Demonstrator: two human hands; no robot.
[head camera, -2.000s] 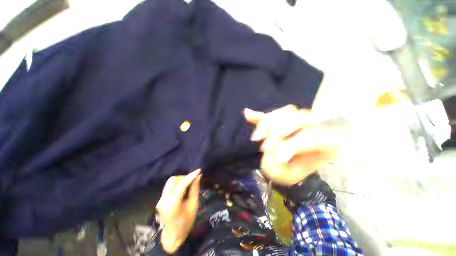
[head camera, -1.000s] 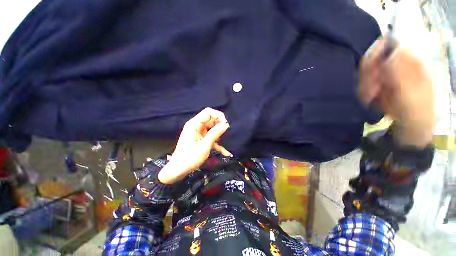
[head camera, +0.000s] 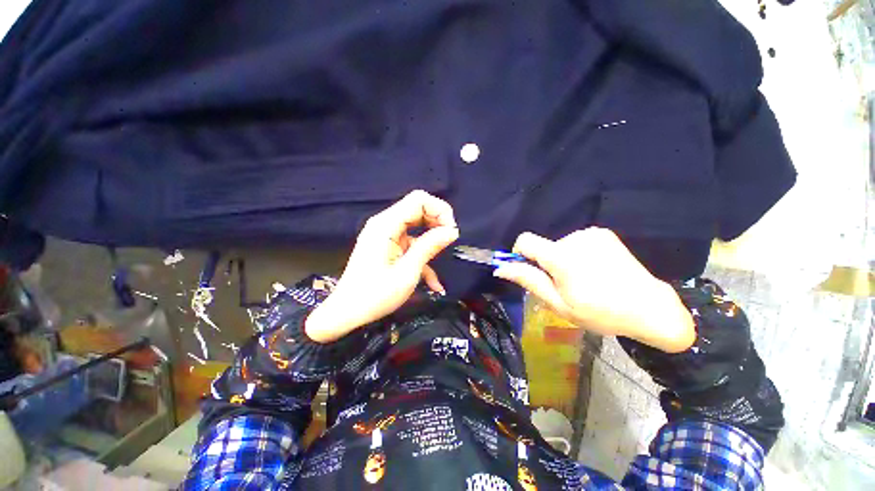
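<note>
A dark navy coat (head camera: 317, 105) lies spread on a white-topped table, its edge towards me. A round whitish button (head camera: 469, 152) shows on the cloth above my hands. My left hand (head camera: 389, 264) pinches at the coat's front edge with thumb and finger; whatever thread or needle is in the pinch is too small to see. My right hand (head camera: 590, 283) holds blue thread snips (head camera: 489, 256), their pale tip pointing left, close to my left fingertips. A short white dash (head camera: 612, 124) marks the cloth at the right.
White thread scraps (head camera: 201, 305) hang below the table edge at the left. A cluttered pale bin or box (head camera: 144, 422) stands lower left. A yellow-orange item (head camera: 555, 369) is behind my smock at the right. The white table top (head camera: 801, 221) shows at the right.
My right hand has come from the far right to beside my left hand, with the snips now clearly in view. My left hand still pinches at the edge.
</note>
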